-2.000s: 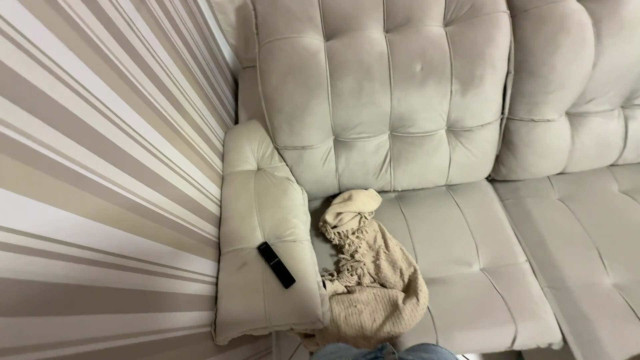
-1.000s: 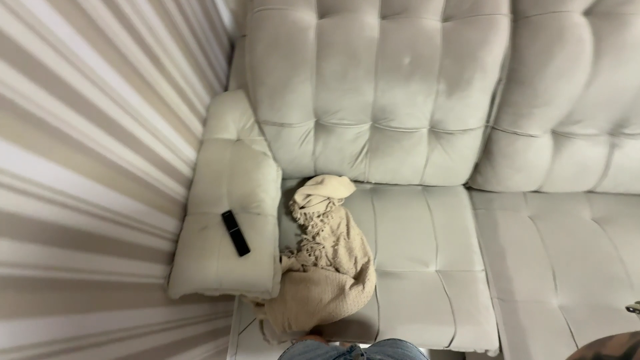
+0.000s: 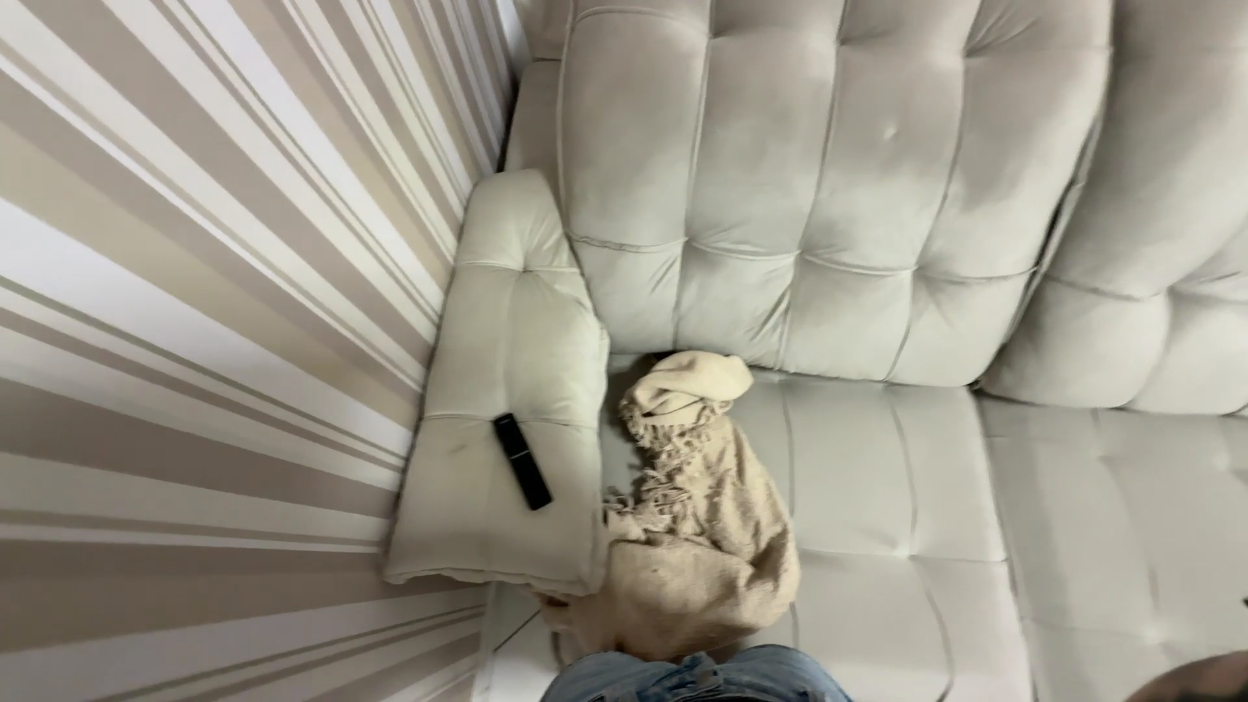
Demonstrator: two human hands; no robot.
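Note:
A beige fringed throw blanket (image 3: 682, 575) lies bunched on the sofa seat, against the inner side of the armrest, with its upper end folded over near the backrest. On the padded armrest (image 3: 517, 341) rests a black remote control (image 3: 523, 461), lying at a slant. Neither of my hands can be made out. A bit of skin, perhaps part of an arm (image 3: 1194, 680), shows at the bottom right corner; whose it is and what it touches are hidden. My jeans (image 3: 697, 678) show at the bottom edge, just below the blanket.
The light grey tufted sofa backrest (image 3: 838, 195) rises behind the seat cushion (image 3: 877, 507). A second cushion section continues to the right. A wall with striped wallpaper (image 3: 195, 292) stands close along the armrest's left side.
The view has shifted between frames. The blanket and the remote control keep their places on the sofa. A patterned or dark shape at the bottom right a second ago has mostly left the view.

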